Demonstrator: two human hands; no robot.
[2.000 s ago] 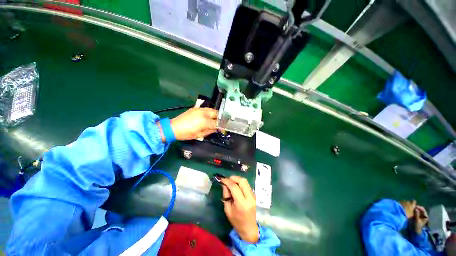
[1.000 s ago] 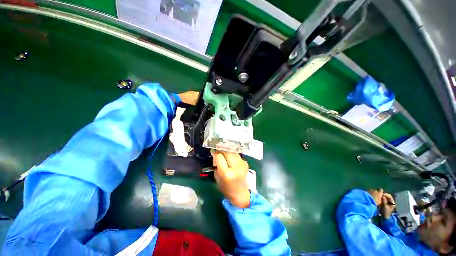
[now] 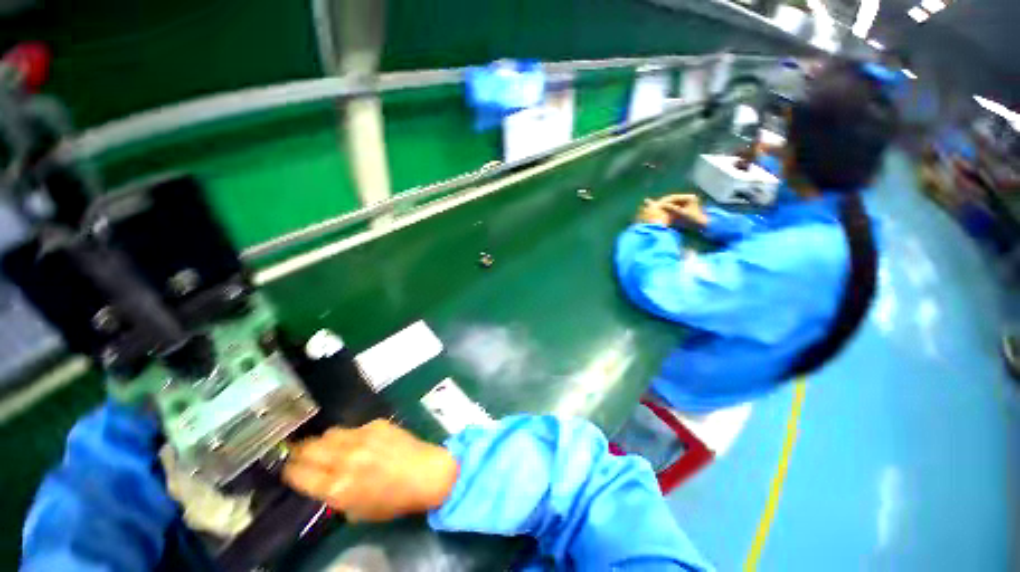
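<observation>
The press fixture is at the left, with a black upper plate (image 3: 185,268), a pale green plate (image 3: 241,341) and a clear block (image 3: 252,419) over its dark base. My right hand (image 3: 369,469) is at the front right of the clear block, fingertips at a small yellowish spot under its edge. The image is blurred, and I cannot tell what the fingers hold. A thin pale line shows below the hand, perhaps tweezers. My left sleeve (image 3: 101,492) reaches behind the fixture, which hides my left hand. Crumpled cream paper (image 3: 213,503) hangs on the fixture's side.
Right of the fixture lie a white card (image 3: 399,354) and a narrow white strip (image 3: 456,407). Small round modules, one here (image 3: 485,259), lie along the bench. A coworker in a blue smock (image 3: 749,291) sits at the right by a white box (image 3: 735,179). A red ribbed grip (image 3: 27,67) is top left.
The view has swung right, putting the fixture at the left and showing more of the coworker and floor. My right hand stays by the clear block. My left hand is now hidden behind the fixture.
</observation>
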